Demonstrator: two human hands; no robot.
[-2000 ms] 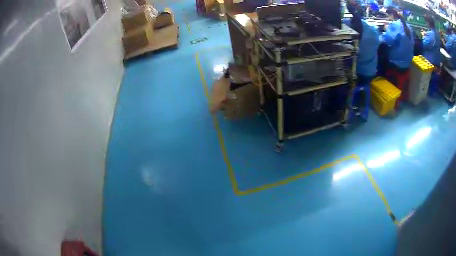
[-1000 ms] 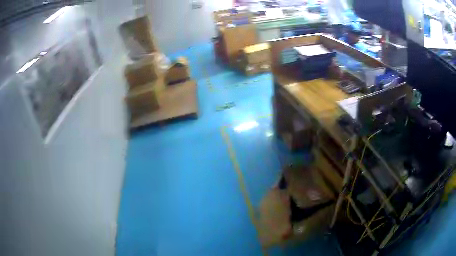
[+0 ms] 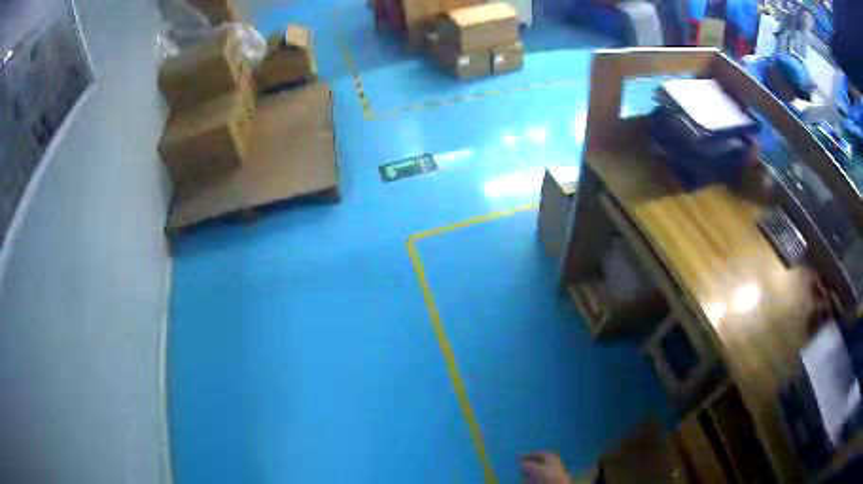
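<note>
My right hand shows small and blurred at the bottom edge, right of centre, cut off by it; I cannot tell its finger state. My left hand is not in view. Nearest on the right is a wooden desk with a raised partition. A stack of dark trays or folders with white paper on top stands at its far end. A keypad or calculator lies by the partition. White sheets lie at the near end.
Brown cartons stand on a pallet by the left wall. More cartons stand ahead. Yellow lines and a green floor sign mark the blue floor. An open box is under the desk. Blue-clothed people are at upper right.
The view has moved forward past the black rack; the desk and pallet are nearer. My right hand has come into view at the bottom. The reddish shape at lower left is gone.
</note>
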